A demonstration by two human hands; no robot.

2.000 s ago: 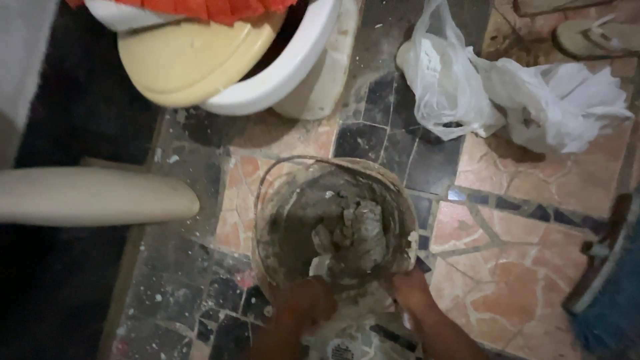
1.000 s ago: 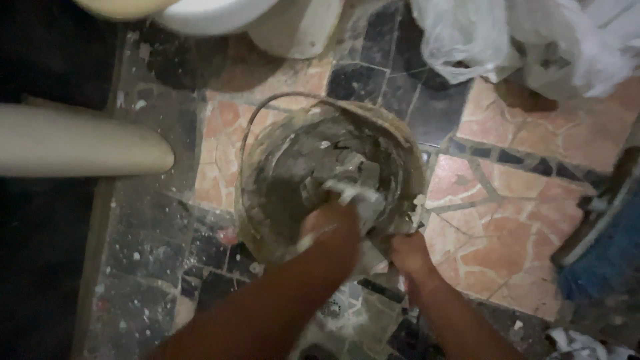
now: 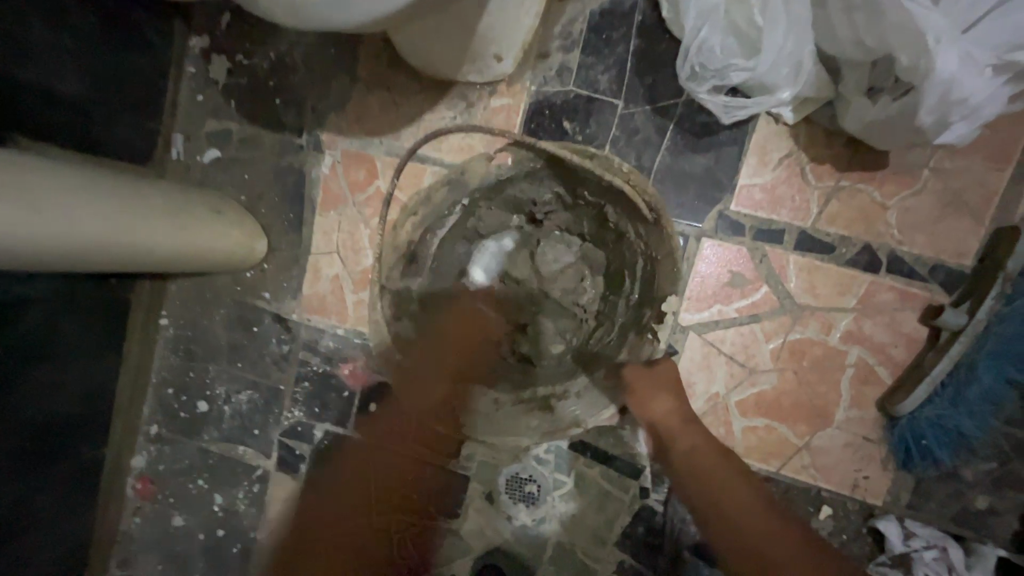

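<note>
A round bucket with a mortar-crusted rim [image 3: 664, 240] stands on the tiled floor, its thin wire handle [image 3: 384, 216] resting over the far left side. Inside is wet grey mortar [image 3: 564, 268] with lumps. Over the bucket's left part is my left hand [image 3: 476, 316], blurred, with a pale, shiny object [image 3: 490, 258] just beyond its fingers; the blur hides what that object is and most of the fingers. At the near right rim, my right hand [image 3: 650, 388] has its fingers closed on the bucket's edge.
White plastic bags [image 3: 752, 60] lie at the upper right. A broom with blue bristles [image 3: 960, 384] is at the right. From the left a pale rounded pipe-like object [image 3: 128, 212] juts in. Pale containers [image 3: 472, 40] stand at the top. A floor drain [image 3: 524, 486] lies below the bucket.
My left hand has moved from the near rim to over the mortar, then towards the bucket's left part. My right hand stays at the near right rim. The view has shifted closer.
</note>
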